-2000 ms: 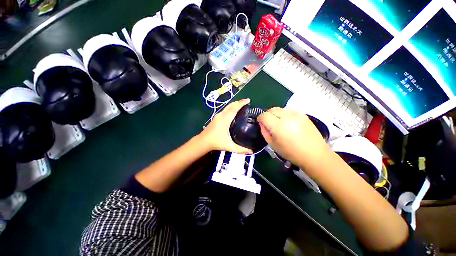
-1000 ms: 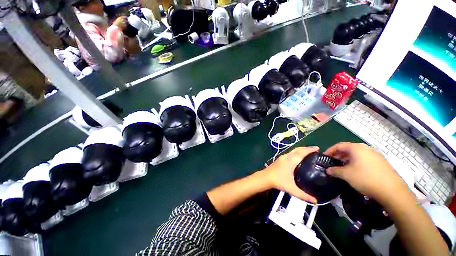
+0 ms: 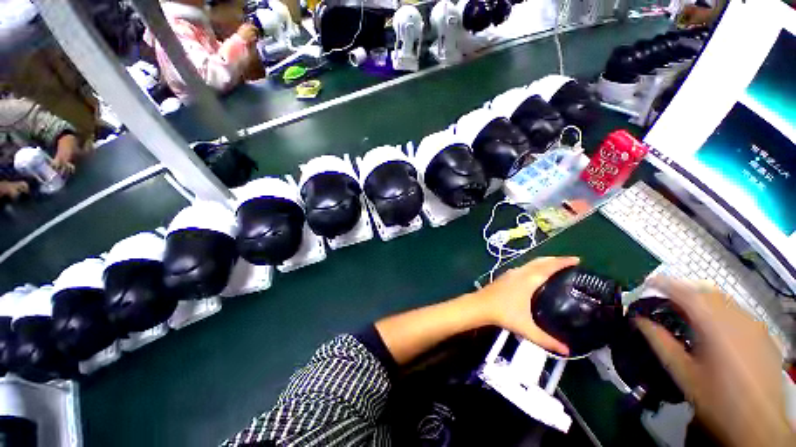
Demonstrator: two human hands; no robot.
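A white-and-black camera has its glossy black ball point(image 3: 576, 310) facing up, with a ribbed strip on top, and its white bracket point(image 3: 528, 384) below. My left hand point(image 3: 522, 301) holds the ball from its left side. My right hand point(image 3: 720, 349) is blurred and off this ball, to its right. Its thumb and fingers are around or over a second black camera ball point(image 3: 656, 336); whether they grip it or hold a small part cannot be told.
A row of white-and-black cameras point(image 3: 330, 205) curves across the green bench. A parts box point(image 3: 545, 177), red packet point(image 3: 614, 161) and coiled white cable point(image 3: 506, 236) lie beyond my hands. The keyboard point(image 3: 681, 249) and monitor point(image 3: 724, 96) are right. People point(image 3: 205, 52) sit across the bench.
My right hand has left the top of the held ball and moved right to the second ball. My left hand still holds the first. The view has swung left and up since the earliest frame.
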